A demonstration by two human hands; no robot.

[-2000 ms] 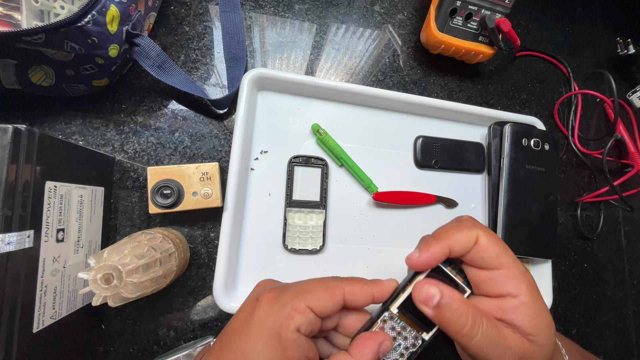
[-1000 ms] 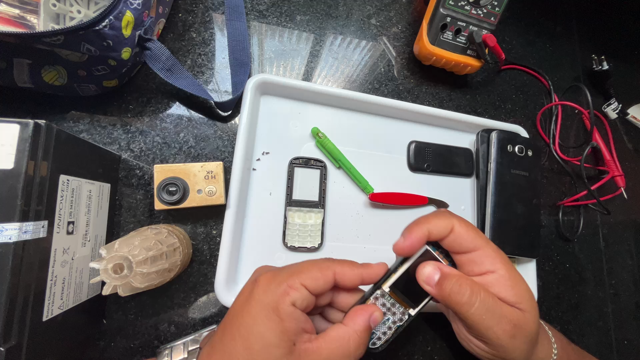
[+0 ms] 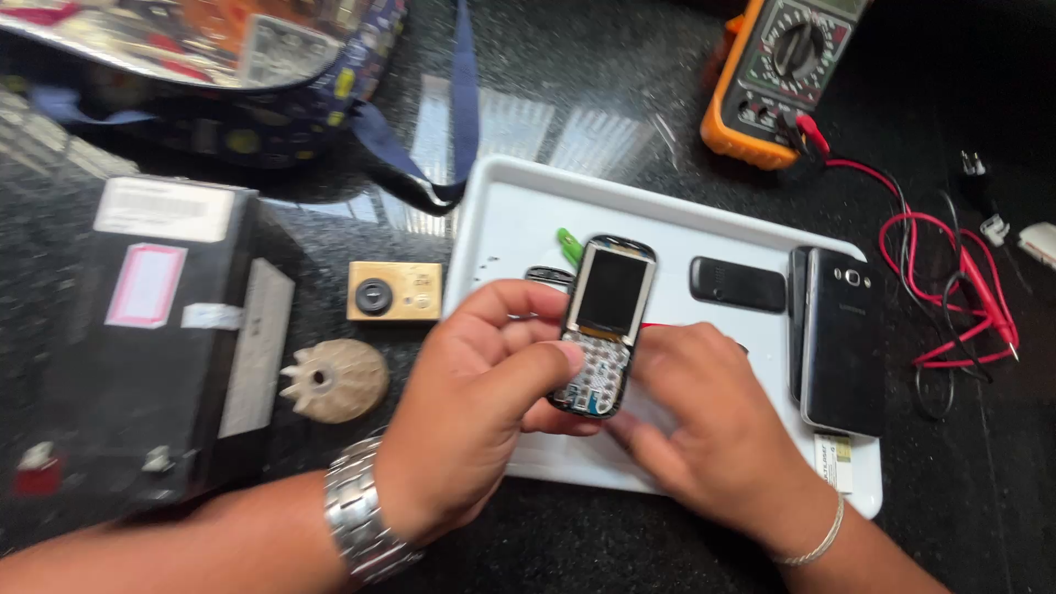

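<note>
My left hand (image 3: 495, 371) grips an opened mobile phone (image 3: 606, 326), its screen and bare keypad circuit board facing up, over a white plastic tray (image 3: 528, 462). My right hand (image 3: 701, 421) is just right of the phone's lower part, its fingertips partly hidden; whether it touches the phone or holds anything cannot be told. Behind the phone show the top of a keypad phone's front cover (image 3: 549, 275) and the end of a green tool (image 3: 569, 246). A bit of a red handle (image 3: 660, 328) shows above my right hand. A black phone back cover (image 3: 737, 284) lies in the tray.
Dark smartphones (image 3: 843, 342) lie at the tray's right edge. Beyond are an orange multimeter (image 3: 775, 91) and its tangled leads (image 3: 907, 239). To the left stand a gold action camera (image 3: 394, 291), a beige ridged object (image 3: 338, 379), a black boxy battery (image 3: 148, 355) and a patterned bag (image 3: 247, 124).
The opened phone has been raised and turned more upright in my left hand, now covering most of the front cover and green tool. My right hand has let go of the phone's screen end. The view has shifted.
</note>
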